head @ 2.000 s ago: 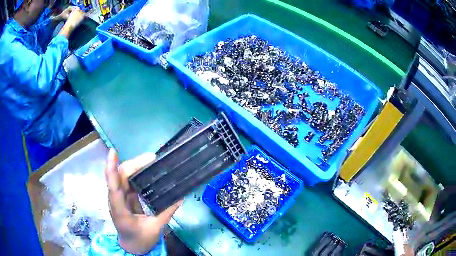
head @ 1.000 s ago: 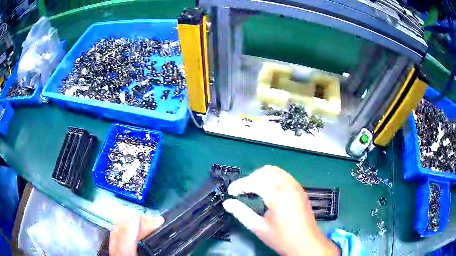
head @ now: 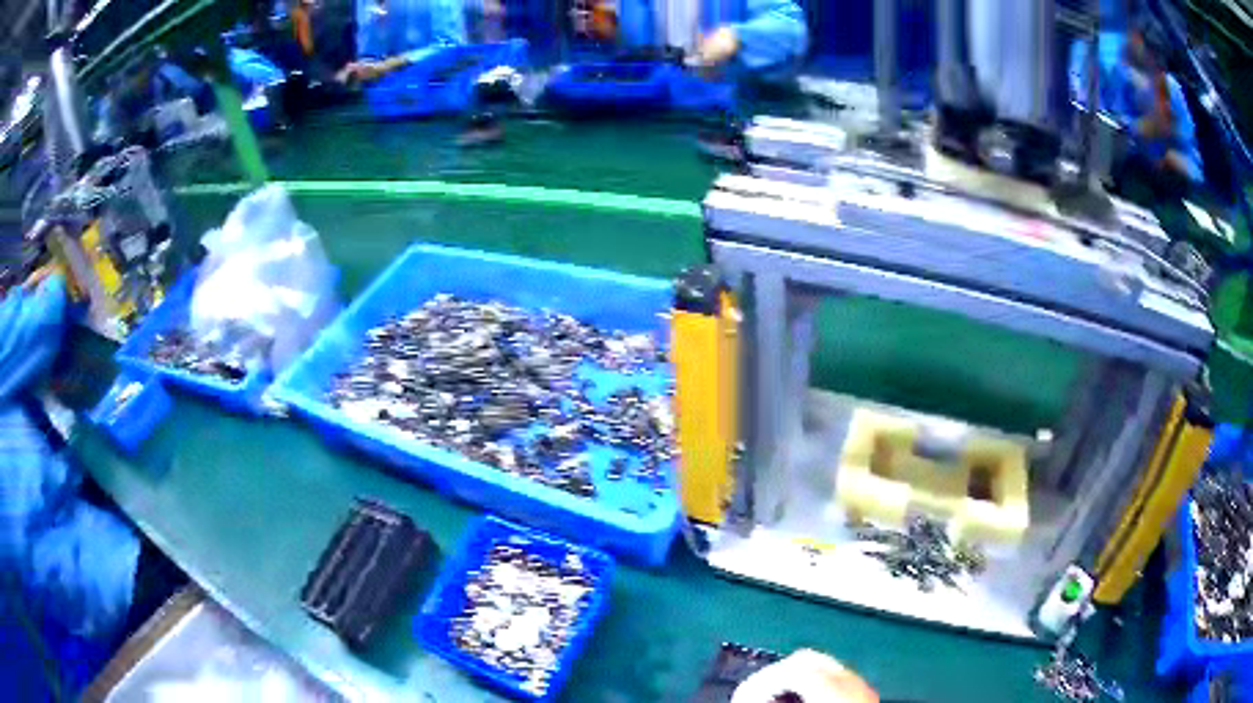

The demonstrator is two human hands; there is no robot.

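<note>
My right hand (head: 804, 678) shows only as a small part at the bottom edge; its fingers and what they hold are cut off. My left hand is out of the picture. Part of a black plastic housing (head: 735, 670) shows beside my right hand at the bottom edge. Another black housing (head: 368, 571) lies on the green bench, left of the small blue parts box (head: 517, 615). The cream-yellow fixture nest (head: 934, 474) sits inside the grey frame, with a dark silvery pile of metal parts (head: 923, 552) in front of it.
A large blue bin (head: 481, 392) of metal parts stands left of the frame (head: 962, 275), another (head: 1223, 563) at right. Yellow guards (head: 708, 412) flank the frame. A green button (head: 1069, 593) is at its right foot. A clear bag (head: 264, 282) and other workers (head: 770, 35) are beyond.
The view has tilted up and turned left, so the bench things sit lower and further right. My left hand and the housing it held have left the picture; my right hand is now mostly cut off.
</note>
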